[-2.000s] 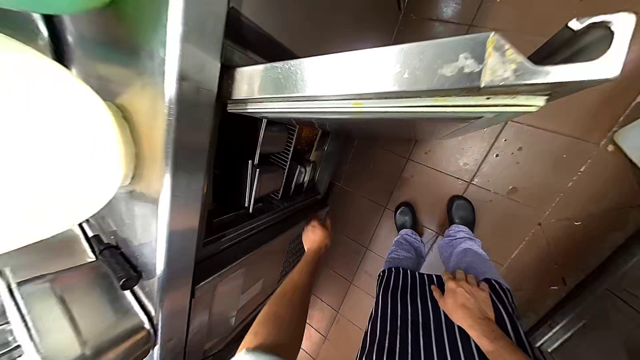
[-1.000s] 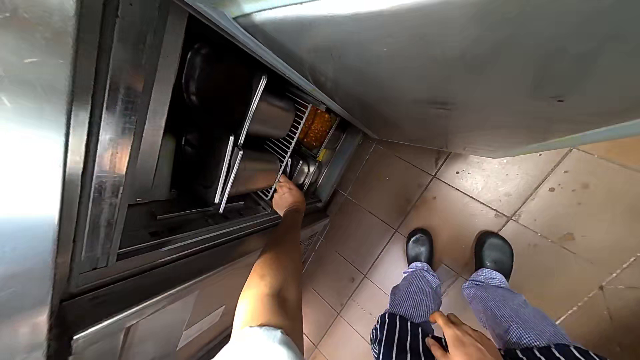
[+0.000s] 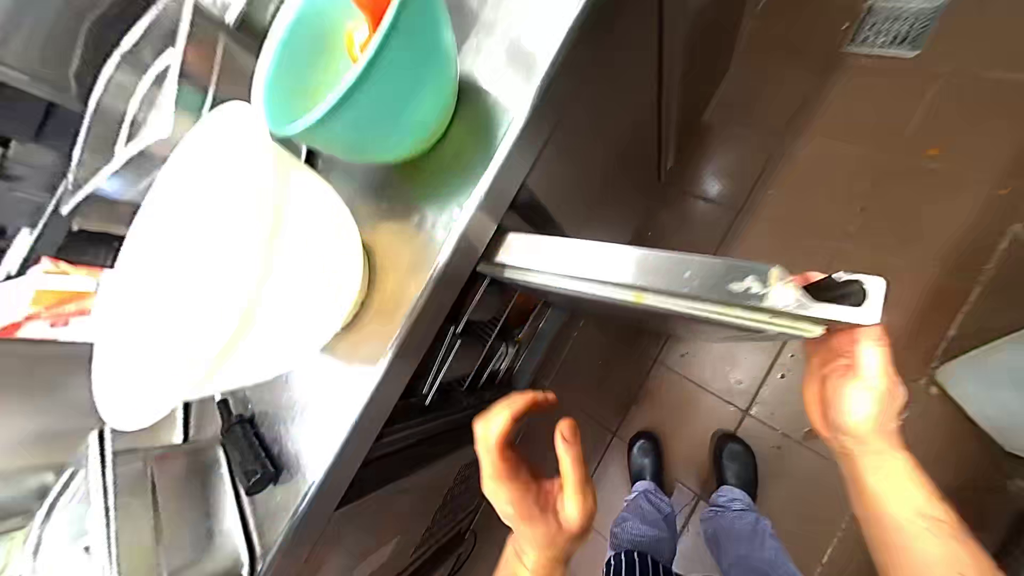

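An under-counter refrigerator's steel door (image 3: pixel 640 276) stands swung out from the counter. My right hand (image 3: pixel 856 384) is at the door's outer end, by its handle recess (image 3: pixel 840 292); some of the fingers are hidden behind the door, and it grips the edge. My left hand (image 3: pixel 536 472) is in front of the refrigerator opening, thumb and fingers apart, holding nothing. Wire racks (image 3: pixel 452 352) and dark shapes of containers show inside the opening, partly covered by the counter and door.
On the steel counter (image 3: pixel 328 408) are a large white tub (image 3: pixel 232 272), a turquoise bucket (image 3: pixel 368 88) with something orange inside, a black-handled item (image 3: pixel 246 448) and steel containers (image 3: pixel 176 512). A floor drain (image 3: pixel 896 24) lies at upper right. My black shoes (image 3: pixel 734 464) stand on brown tiles.
My left hand has come out of the refrigerator, where it was at the rack a second ago. My right hand has gone from my apron to the door's end. The view has swung back over the counter.
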